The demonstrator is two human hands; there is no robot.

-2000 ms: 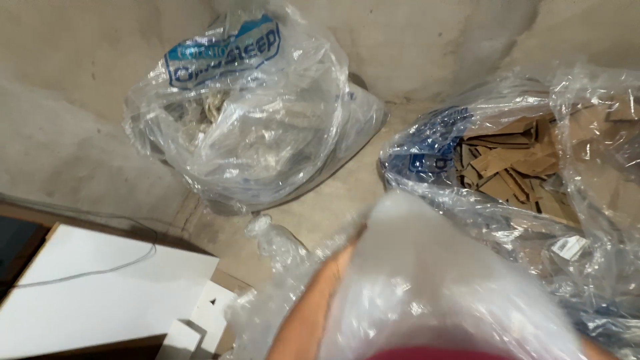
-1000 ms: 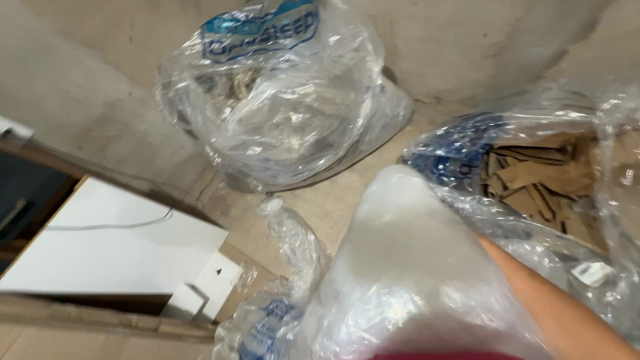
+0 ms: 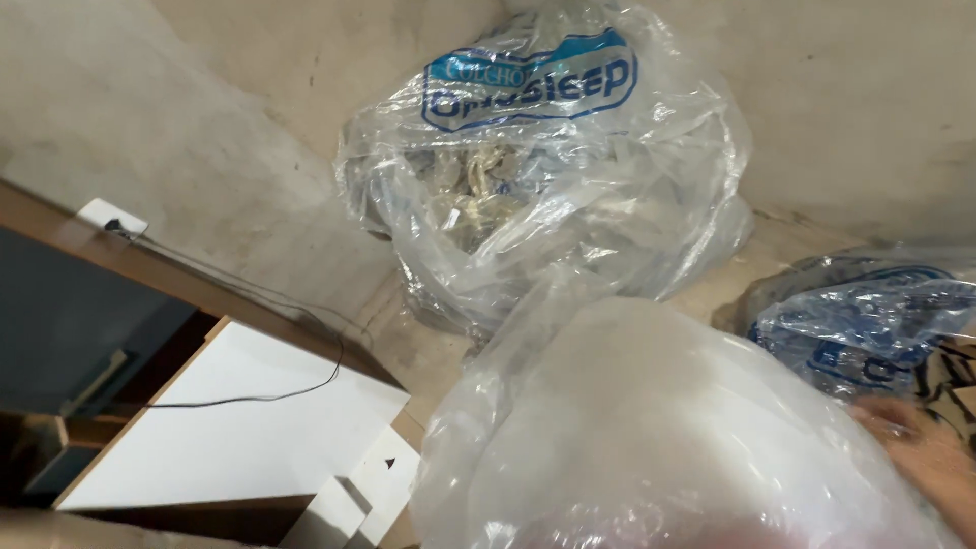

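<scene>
A bulky white bundle in clear plastic film (image 3: 656,427) fills the lower middle of the view, close to the camera. My right hand (image 3: 896,431) is blurred at the bundle's right side; its fingers are partly hidden, so its grip cannot be made out. My left hand is out of sight. Just beyond the bundle stands a large clear plastic bag (image 3: 610,206) with blue printing, holding crumpled plastic and other scraps. The bundle's film overlaps this bag's lower edge in the view.
At right lies another clear bag with blue printing (image 3: 854,328), with torn cardboard (image 3: 957,396) beside its folds. A white panel (image 3: 244,427) with a thin black cable over it is at lower left, near a wall socket (image 3: 113,219). Bare walls rise behind.
The bundle has moved toward the clear bag of scraps, which now sits nearer the middle. The bare arm seen left of the bundle two seconds ago is gone from view. The view has shifted.
</scene>
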